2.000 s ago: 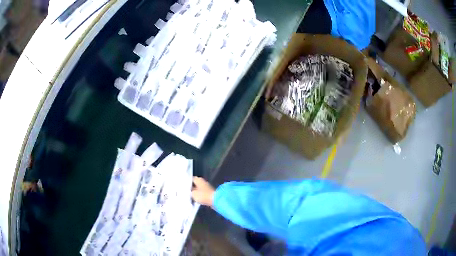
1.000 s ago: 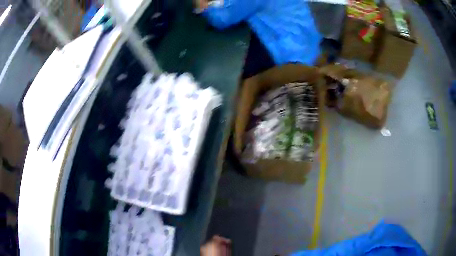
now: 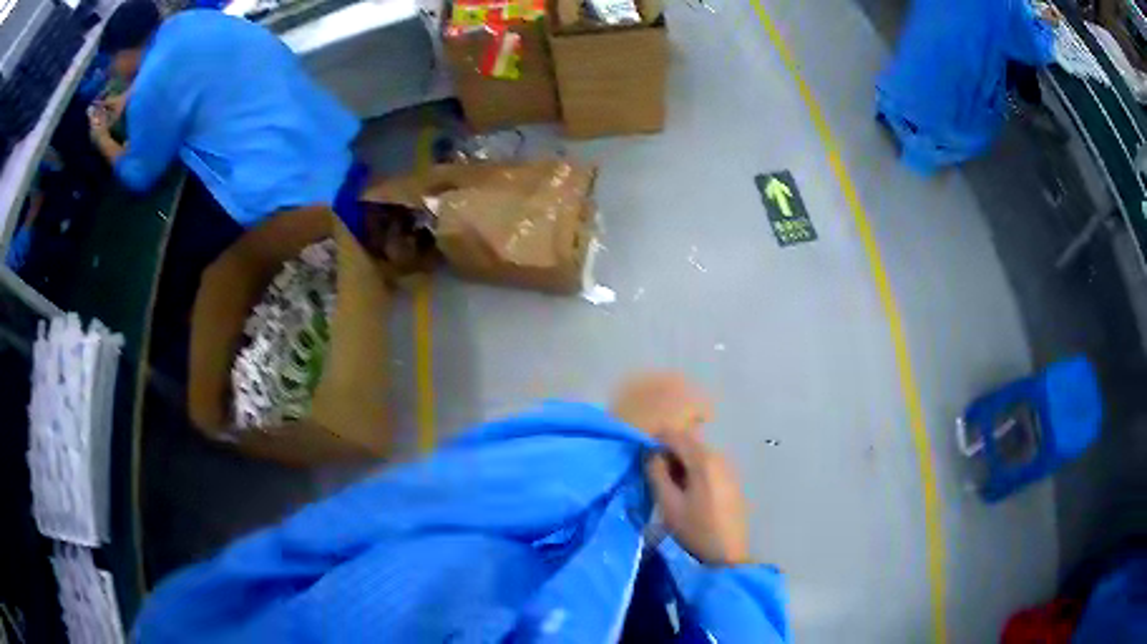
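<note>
My left hand [image 3: 660, 400] is blurred, held out over the floor at the end of a blue sleeve [image 3: 503, 472]; I cannot tell its finger state. My right hand [image 3: 707, 503] is just below it, with its fingers closed on the left sleeve's cuff. At the far left edge, a white tray [image 3: 69, 434] covered in overlapping white sleeves lies on the dark green bench [image 3: 120, 245]. Part of a second white tray [image 3: 88, 598] shows below it. Neither hand touches a tray.
An open carton [image 3: 346, 390] of white and green pieces stands beside the bench. Beyond are a person in a blue smock [image 3: 239, 107], a crumpled brown bag [image 3: 516, 227] and cartons [image 3: 610, 76]. A blue stool [image 3: 1038, 421] and another person [image 3: 956, 76] are at right.
The view has swung right, so the trays now sit at the far left. My right hand was at the lower tray's edge earlier; now both hands are together over the floor, away from the trays.
</note>
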